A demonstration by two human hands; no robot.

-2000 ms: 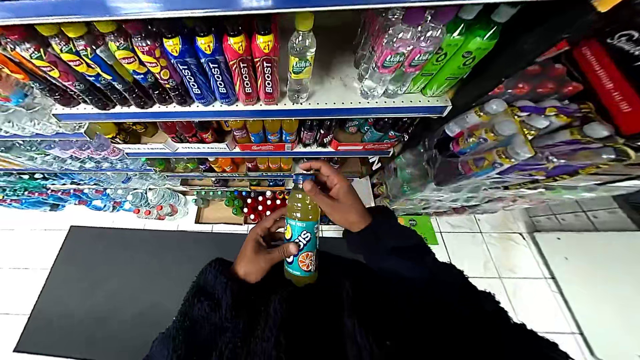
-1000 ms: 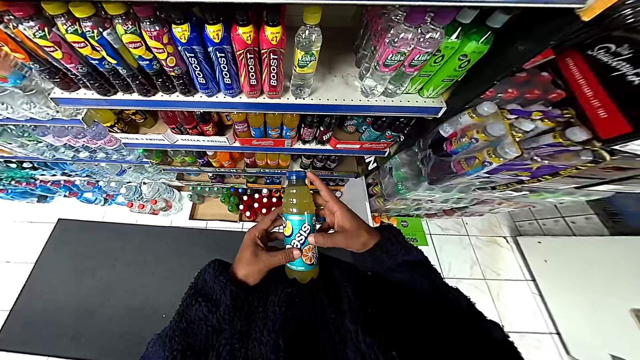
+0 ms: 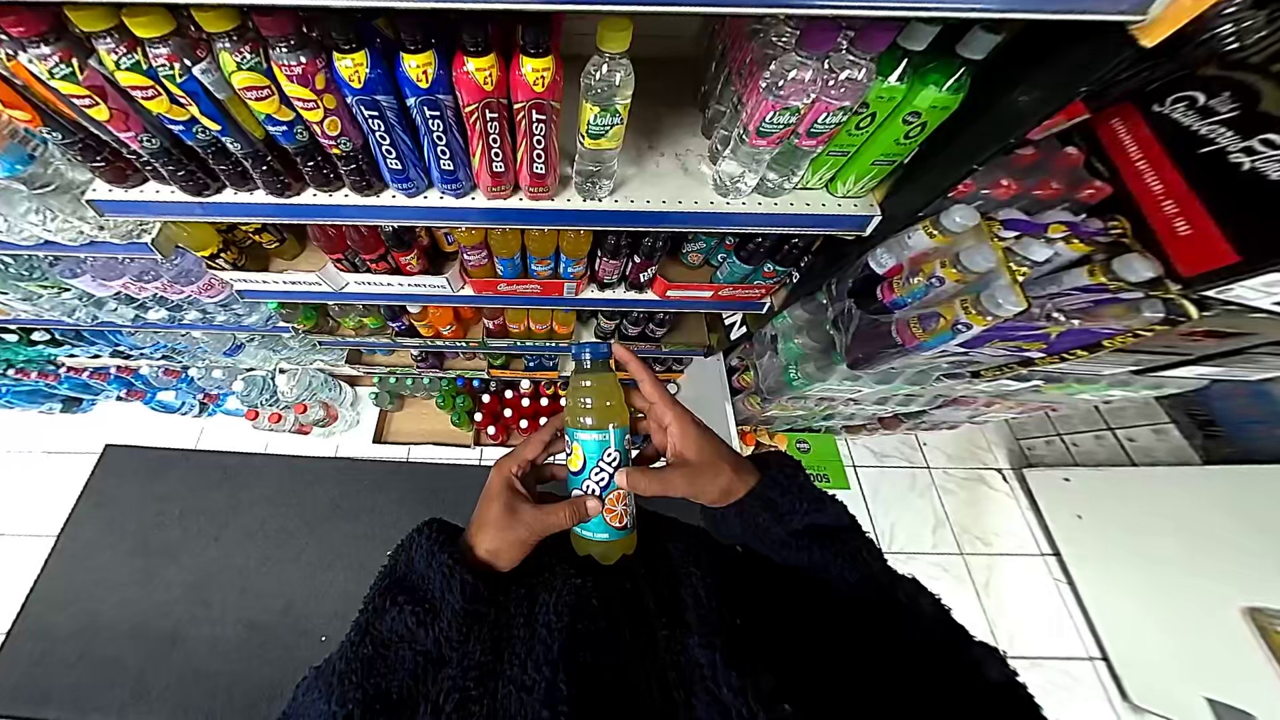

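Note:
Both of my hands hold a plastic Oasis drink bottle upright in front of my chest. It has a blue cap, yellow-green liquid and a teal label with a fruit picture. My left hand grips the lower left side, its thumb across the label. My right hand is around the right side, thumb on the label and index finger reaching up beside the cap. The cap is on the bottle. The fingers behind the bottle are partly hidden.
Ahead stands a shelf unit with rows of drink bottles, among them a Volvic bottle. Shrink-wrapped bottle packs are stacked at the right. A dark mat lies on the tiled floor, and a white surface is at lower right.
My right hand was at the cap two seconds ago; it has since come down to the bottle's side. The bottle's label has turned somewhat between my hands.

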